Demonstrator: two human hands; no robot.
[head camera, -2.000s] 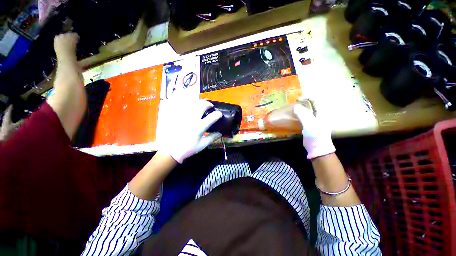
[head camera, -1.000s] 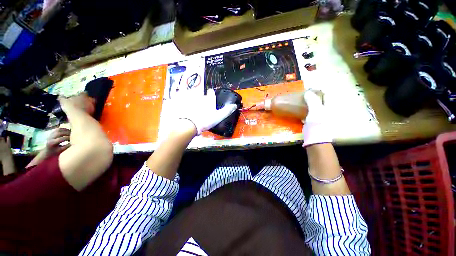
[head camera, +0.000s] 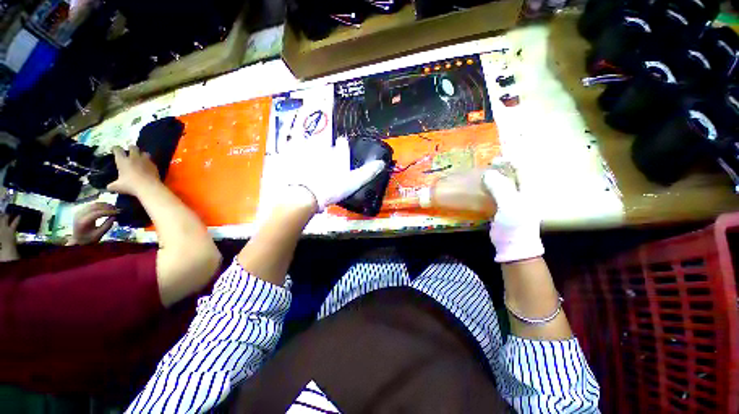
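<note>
A black speaker housing (head camera: 371, 179) stands on the orange part of the printed sheet (head camera: 466, 145), with thin dark and red wires poking out at its right. My gloved left hand (head camera: 328, 179) is closed around its left side, thumb across its front. My gloved right hand (head camera: 512, 212) holds the tan glue bottle (head camera: 460, 192), which lies roughly level with its pale nozzle towards the housing. A gap shows between nozzle tip and housing. The right fingers are blurred and bright.
A cardboard tray (head camera: 405, 44) of black units is at the back. Grouped black units (head camera: 668, 137) with pale rings stand at right. A red crate (head camera: 672, 283) is at lower right. At left, a neighbouring worker's arm (head camera: 174, 234) reaches over a long black block (head camera: 160, 144).
The bottle has drawn back from the housing and dropped slightly towards me. The housing has stayed nearly in place since one second ago. The neighbour's hand has moved onto the black block.
</note>
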